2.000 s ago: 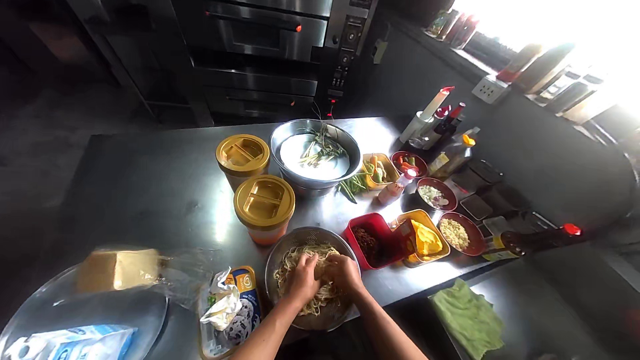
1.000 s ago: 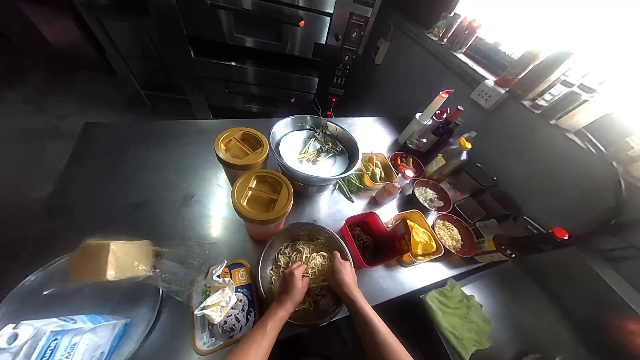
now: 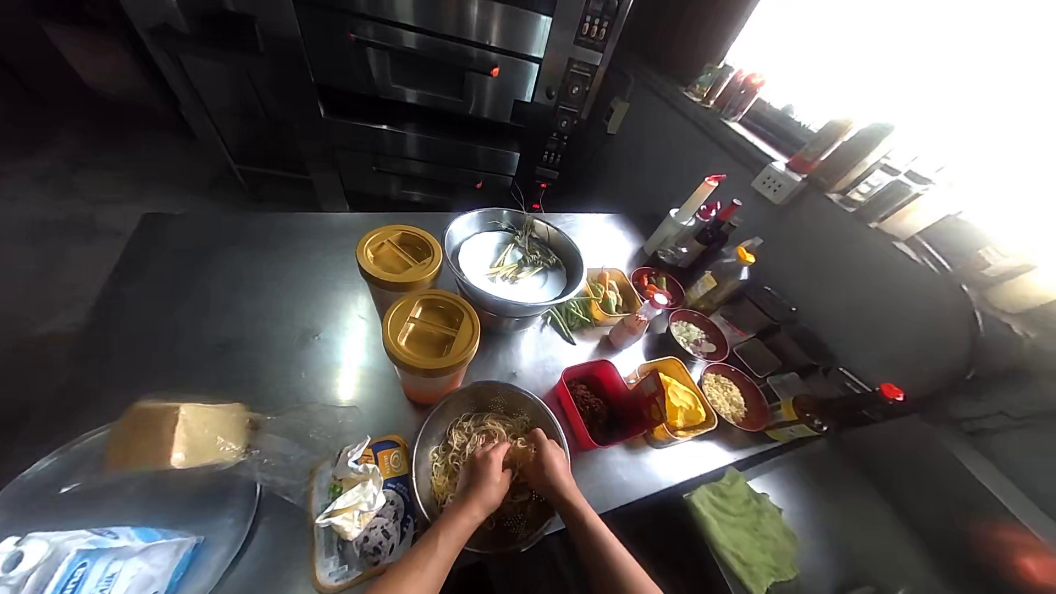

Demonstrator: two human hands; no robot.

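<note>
A metal colander (image 3: 429, 412) full of cooked noodles (image 3: 466, 433) stands at the near edge of the steel table. Both hands are down in it. My left hand (image 3: 487, 474) is closed around some noodles on the left side. Close beside it on the right, my right hand (image 3: 544, 464) also grips noodles, its fingers curled inward. The fingertips are partly hidden among the strands. Right of the colander is a red plastic container (image 3: 587, 404) with dark brown contents. Behind it stands a gold-lidded tub (image 3: 431, 334).
A steel basin (image 3: 513, 289) with herbs stands behind. Bowls of chopped food (image 3: 726, 398) and bottles (image 3: 716, 276) line the right. Left are an opened tub (image 3: 363, 511), bread in plastic (image 3: 186, 433) and a round tray (image 3: 140, 503). A green cloth (image 3: 742, 528) lies lower right.
Both hands stay in the colander. They were apart with noodles visible between them one second ago; now they are closer together, with noodles bunched between them.
</note>
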